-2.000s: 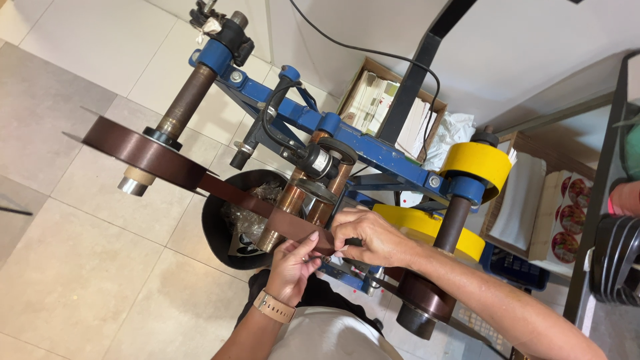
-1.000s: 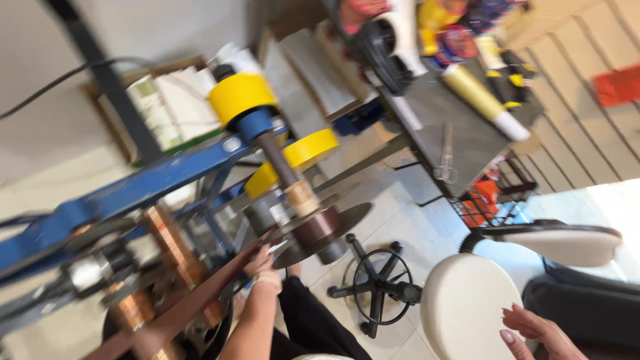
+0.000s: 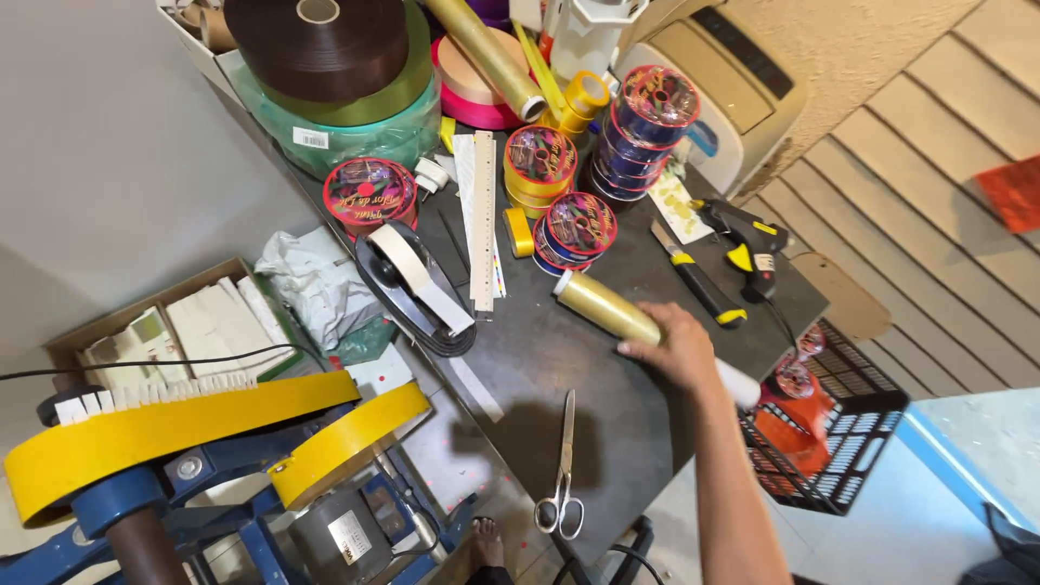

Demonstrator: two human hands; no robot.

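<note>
My right hand rests over a roll of clear yellowish film on the dark table, fingers around its middle; whether it grips firmly cannot be told. The roll's white core end shows beyond the wrist. My left hand is out of view. Metal scissors lie near the table's front edge. A tape dispenser, a ruler and several ribbon spools are further back. A utility knife and a glue gun lie to the right.
The blue-framed machine with a yellow belt stands at lower left. Large brown ribbon rolls are stacked at the back. A black plastic crate is beside the table at right, and an open cardboard box is at left.
Two seconds ago both hands held a brown band at the machine. The view has swung right to the table, where my right hand is now on the film roll.
</note>
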